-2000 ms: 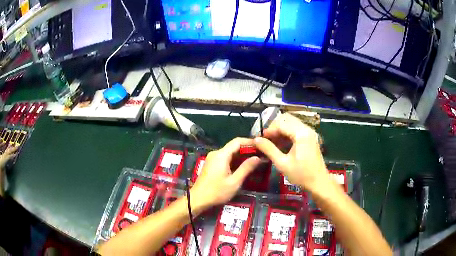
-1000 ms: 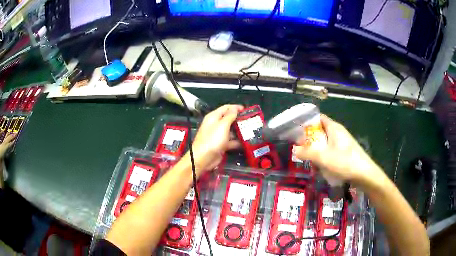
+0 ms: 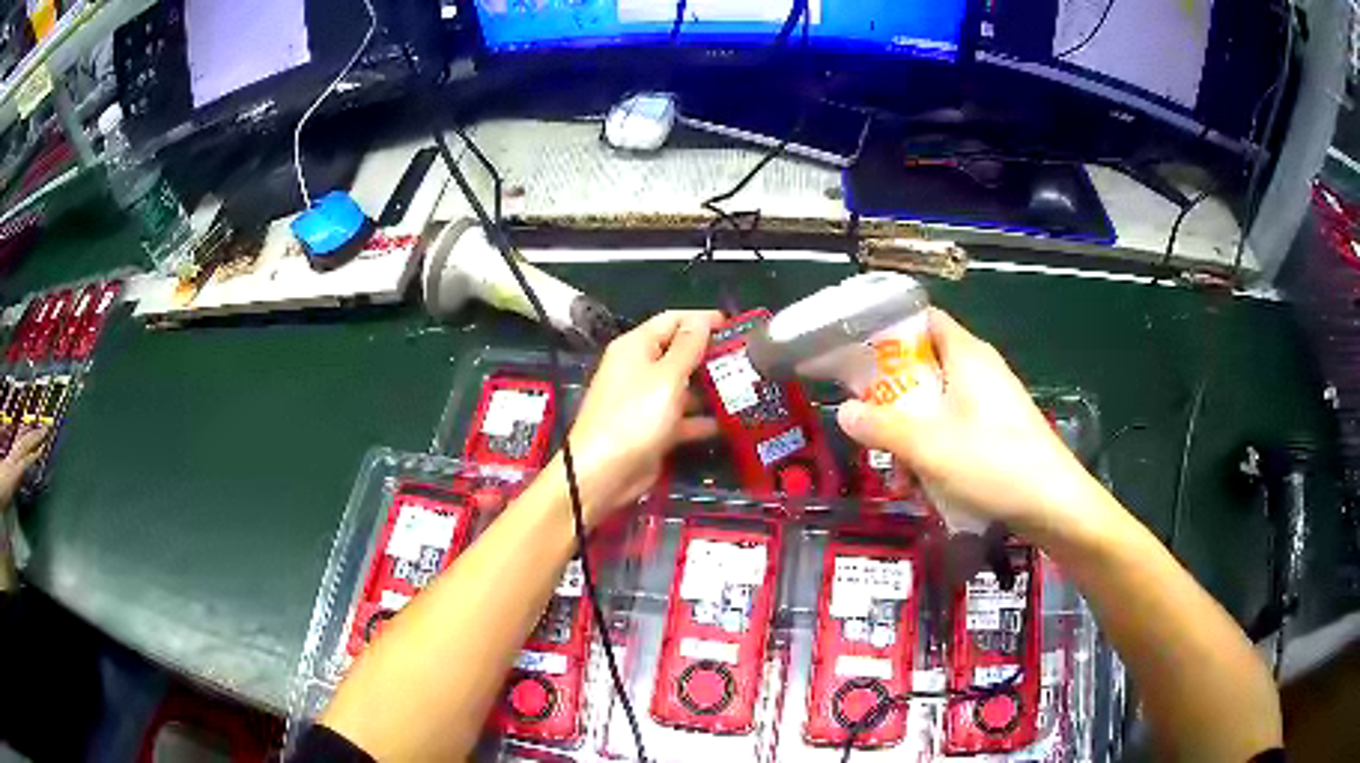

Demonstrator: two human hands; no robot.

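Observation:
My left hand (image 3: 644,400) grips a red handset (image 3: 765,418) by its left edge, above the back row of the tray. The handset is slightly tilted, its white labels and dark round ring facing up. My right hand (image 3: 970,425) holds a white handheld barcode scanner (image 3: 853,331) by its handle, with the scanner head over the handset's upper labels. The clear blister tray (image 3: 346,540) below holds several red handsets, one of them at the front middle (image 3: 716,626). My forearms and the handset hide part of the tray.
Another white scanner (image 3: 515,291) lies behind the tray. A black scanner (image 3: 1275,544) lies at right. A thin black cable (image 3: 582,552) crosses my left forearm. The pale shelf (image 3: 559,176) holds a blue mouse (image 3: 331,225) and a white mouse (image 3: 640,122). Another person's hand (image 3: 21,459) shows at far left.
My right hand has picked up the white scanner and moved its head over the handset. My left hand now holds the handset alone; earlier both hands were together at a red piece.

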